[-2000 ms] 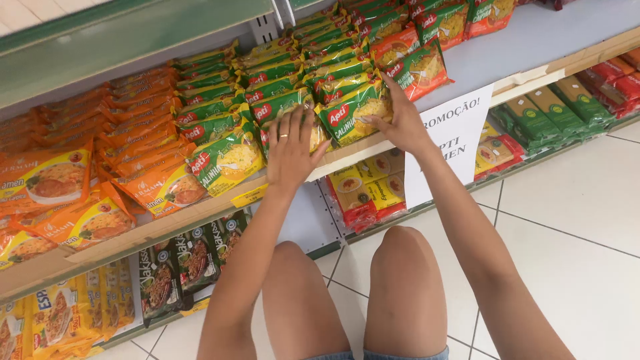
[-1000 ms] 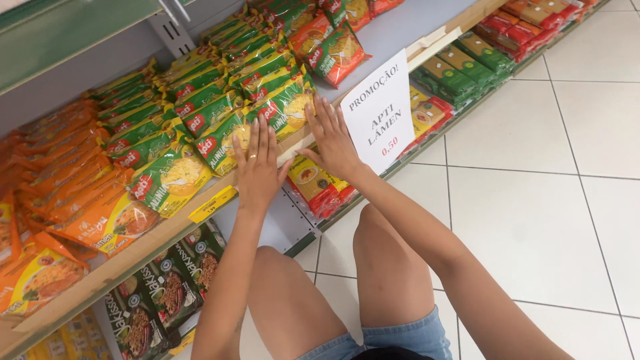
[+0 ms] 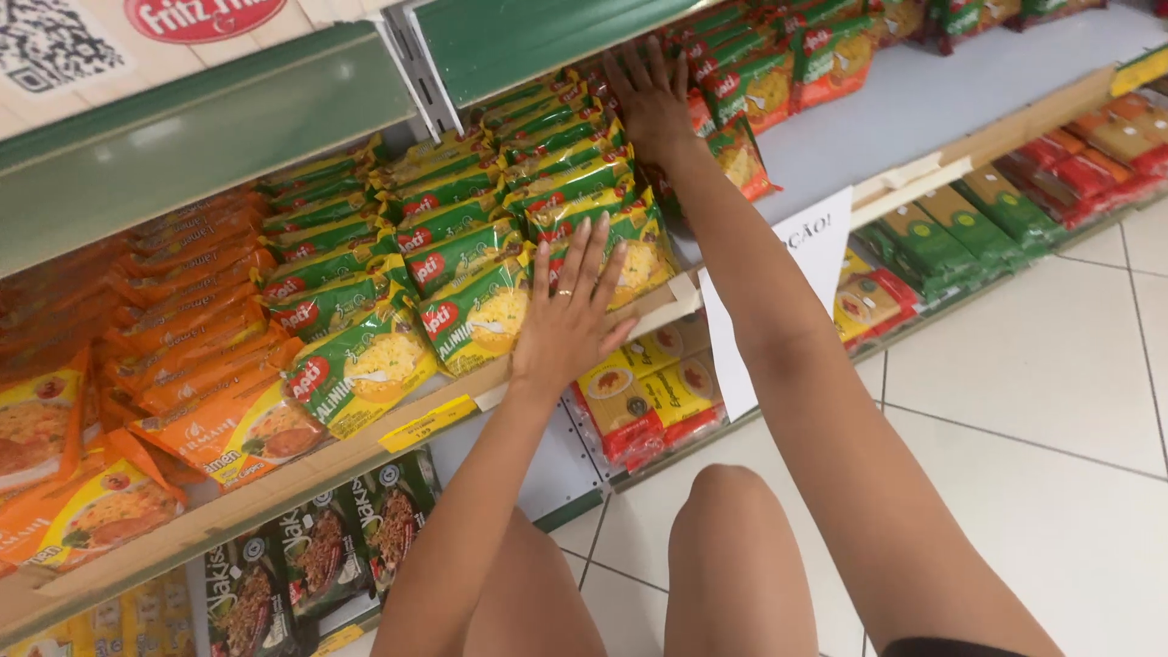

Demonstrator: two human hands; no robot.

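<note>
Green and yellow Apti instant noodle packets (image 3: 474, 315) stand in tight rows on the shelf. My left hand (image 3: 575, 306) lies flat with fingers spread over the front packet of the right-hand row, its palm by the shelf's front edge. My right hand (image 3: 652, 105) reaches deep along the right side of these rows, fingers apart, touching packets near the back. Red and green packets (image 3: 735, 164) lie just right of that wrist. Neither hand is closed around a packet. What lies under my right palm is hidden.
Orange noodle packets (image 3: 246, 429) fill the shelf's left part. A wooden strip (image 3: 411, 401) edges the shelf; a paper sign (image 3: 730, 338) hangs from it, partly behind my right arm. The green upper shelf (image 3: 547, 46) overhangs the rows. Dark yakisoba packets (image 3: 315, 557) sit below.
My right hand has moved from the shelf's front edge to the back of the rows. My left hand has gone from the front edge onto the front packet. The view has shifted.
</note>
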